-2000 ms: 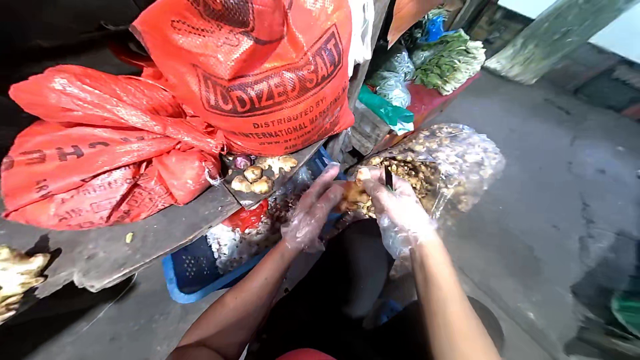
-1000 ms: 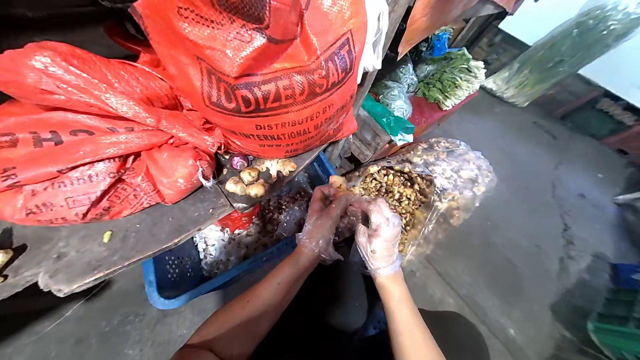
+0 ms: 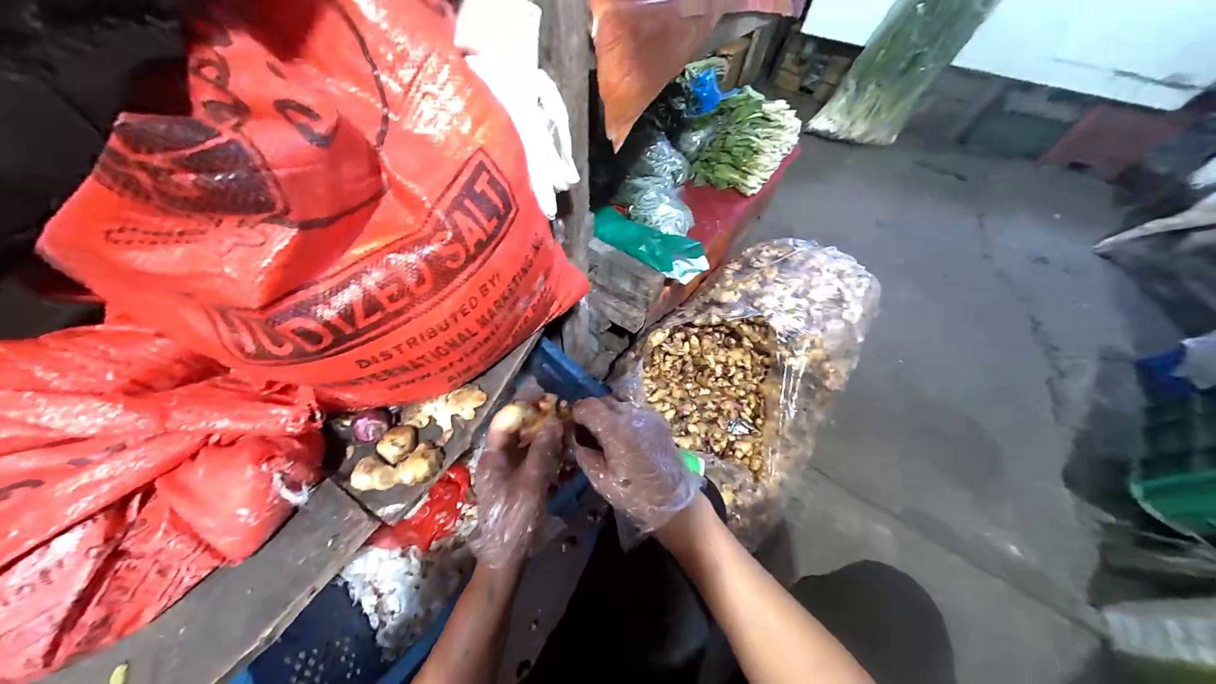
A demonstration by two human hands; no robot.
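Note:
Both hands wear clear plastic gloves. My left hand (image 3: 518,484) grips a piece of ginger root (image 3: 524,418) over the blue plastic crate. My right hand (image 3: 635,461) is curled at the root's right end; whether it holds a tool is hidden by the fingers. To the right of my hands lies a large clear plastic bag (image 3: 807,304), torn open and full of small ginger pieces (image 3: 708,389). More ginger roots (image 3: 397,465) and a small purple onion (image 3: 370,425) sit on the wooden ledge to the left.
Red woven sacks (image 3: 418,218) fill the left side on the wooden ledge (image 3: 275,579). Below is the blue crate (image 3: 313,632) with whitish scraps and a red plastic piece (image 3: 439,508). Leafy greens (image 3: 746,142) lie on a red surface. A green crate (image 3: 1178,475) stands far right.
Both hands have moved left relative to the open bag, with the ginger root still in my left hand. The view has shifted and turned.

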